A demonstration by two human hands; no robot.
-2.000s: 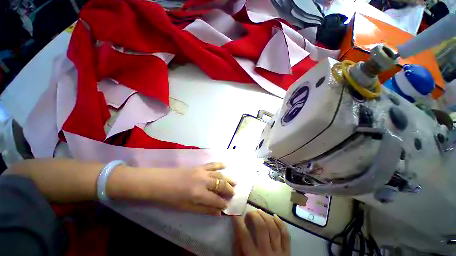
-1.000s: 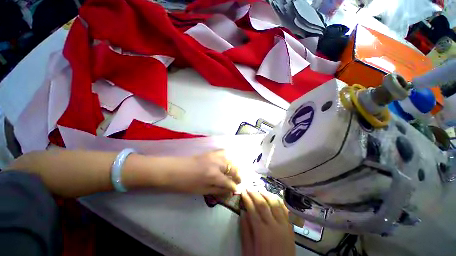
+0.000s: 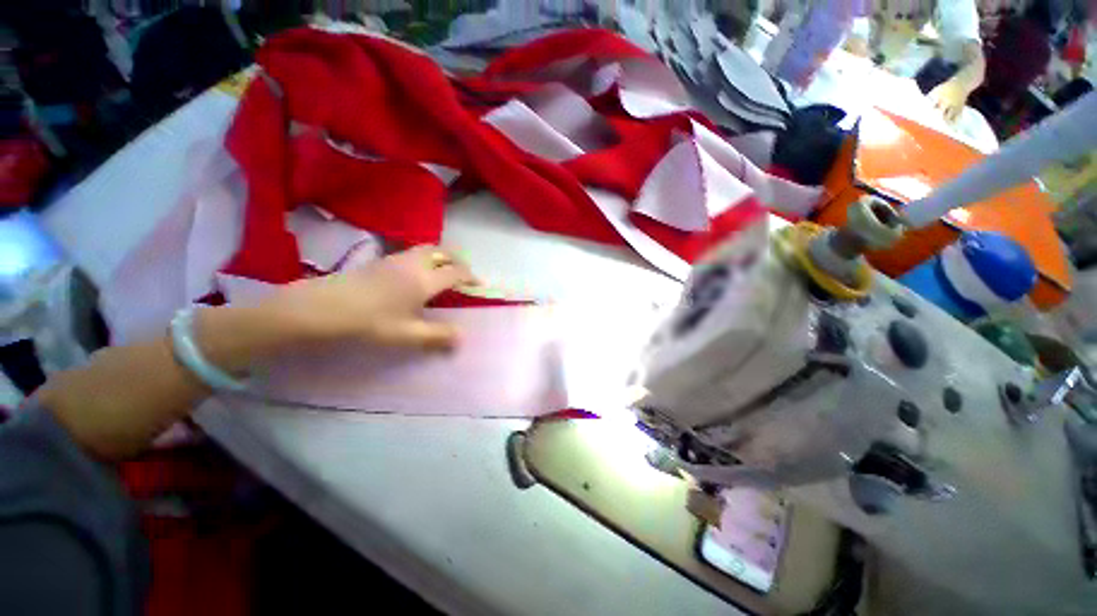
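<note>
A fabric strip [image 3: 493, 361] lies pale pink side up, with a thin red edge, running right into the bright light under the head of the sewing machine [image 3: 734, 325]. My left hand [image 3: 397, 301] is over the strip's left part, palm down, fingers apart and blurred; whether it touches the cloth I cannot tell. My right hand is not in view. The needle area is washed out by glare. The strip's left end runs under my left wrist towards the red and pink heap [image 3: 373, 96].
A smartphone [image 3: 746, 538] lies on the machine bed [image 3: 602, 469]. An orange box [image 3: 908, 157] and a blue and white thread cone [image 3: 980, 271] stand behind the machine. Grey cut pieces [image 3: 722, 66] lie at the back. Another person's hand [image 3: 953, 90] shows at top right.
My left hand has moved left and back, away from the needle area. My right hand has left the picture. The strip's front edge and the machine bed are now uncovered. The view has shifted.
</note>
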